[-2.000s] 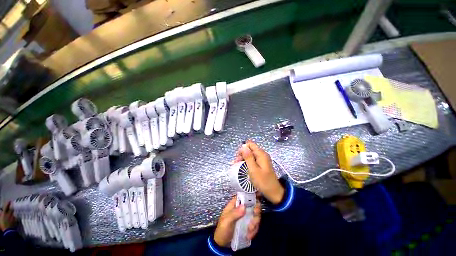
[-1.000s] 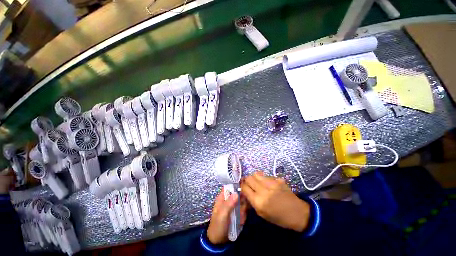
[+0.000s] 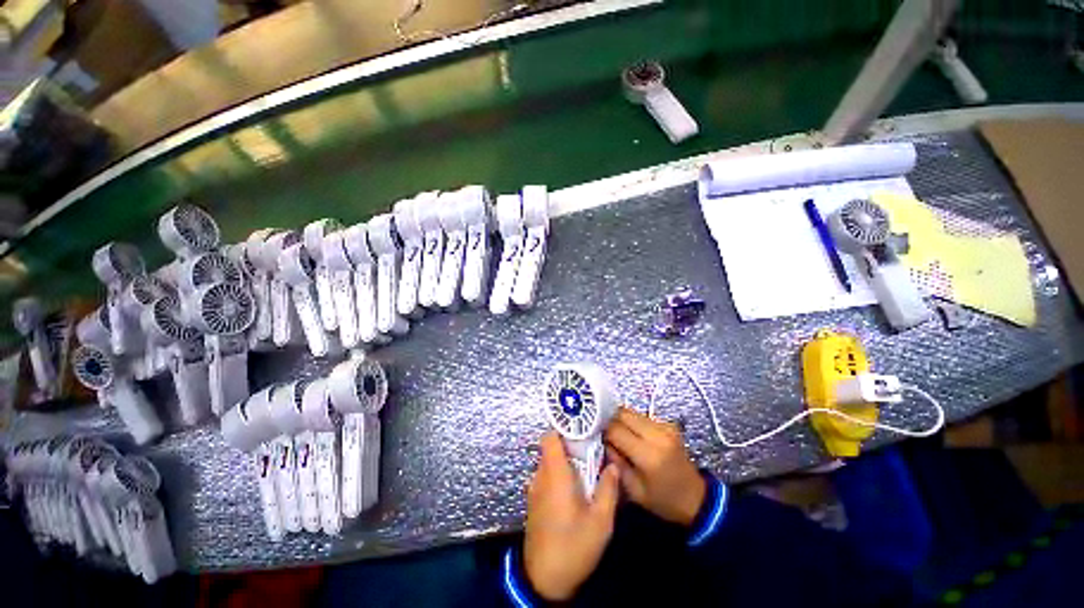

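Note:
A white handheld fan [image 3: 575,401] is upright over the bench, its round grille facing me with a blue centre. My left hand [image 3: 568,518] is closed around its handle, which is mostly hidden. My right hand [image 3: 656,463] is at the right side of the handle, just below the head, fingers pinched. The white cable [image 3: 739,442] runs from the adapter [image 3: 877,387] on the yellow socket block [image 3: 838,392] to my right hand. The plug is hidden by the fingers, so I cannot tell whether it is in the fan.
Rows of white fans [image 3: 446,255] lean together at left, with a smaller group [image 3: 312,451] nearer. A shiny dark clump [image 3: 681,311] lies mid-bench. Paper [image 3: 761,255], a blue pen [image 3: 829,246], a fan [image 3: 882,261] and a yellow sheet [image 3: 987,267] are at right. One fan [image 3: 661,101] lies on the green conveyor.
The held fan's head has turned from sideways to facing me, and its centre now shows blue. My left hand covers more of the handle. The whole view has shifted slightly.

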